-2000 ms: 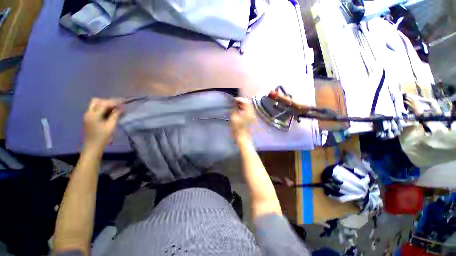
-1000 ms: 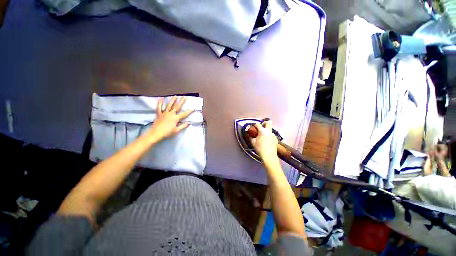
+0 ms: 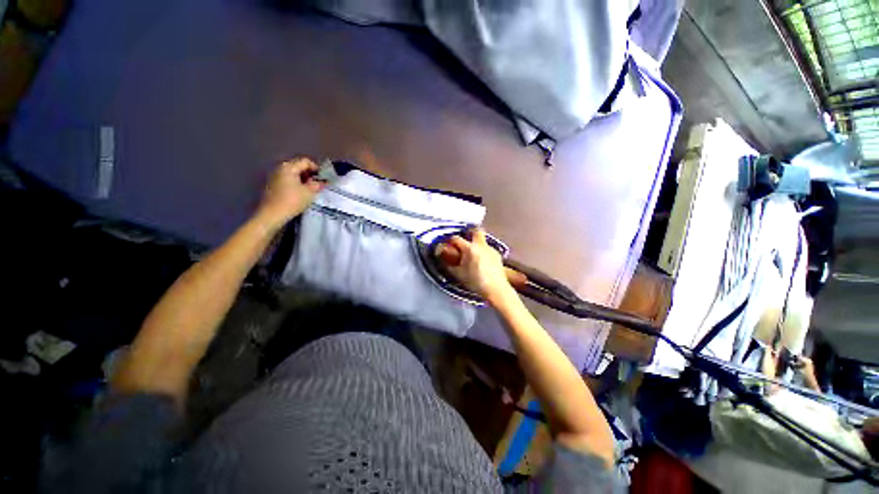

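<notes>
A short light grey garment piece (image 3: 361,256) lies at the near edge of the purple pressing table (image 3: 222,106). It has a cross seam and a dark strip along its far edge. My left hand (image 3: 291,190) pinches its far left corner, which is slightly lifted. My right hand (image 3: 474,265) grips the reddish-brown handle of the steam iron (image 3: 439,253). The iron rests on the right part of the piece, its tip towards the left. The soleplate's underside is hidden.
A heap of grey garments (image 3: 540,58) lies on the far side of the table. The dark iron hose (image 3: 617,315) runs off to the right. A white table (image 3: 696,212) with grey pieces stands at right, with another person's hand and light sleeve near it.
The iron has moved left from the bare table cover onto the piece. My left hand has gone from lying flat on the cloth to pinching its left corner. The camera view has turned.
</notes>
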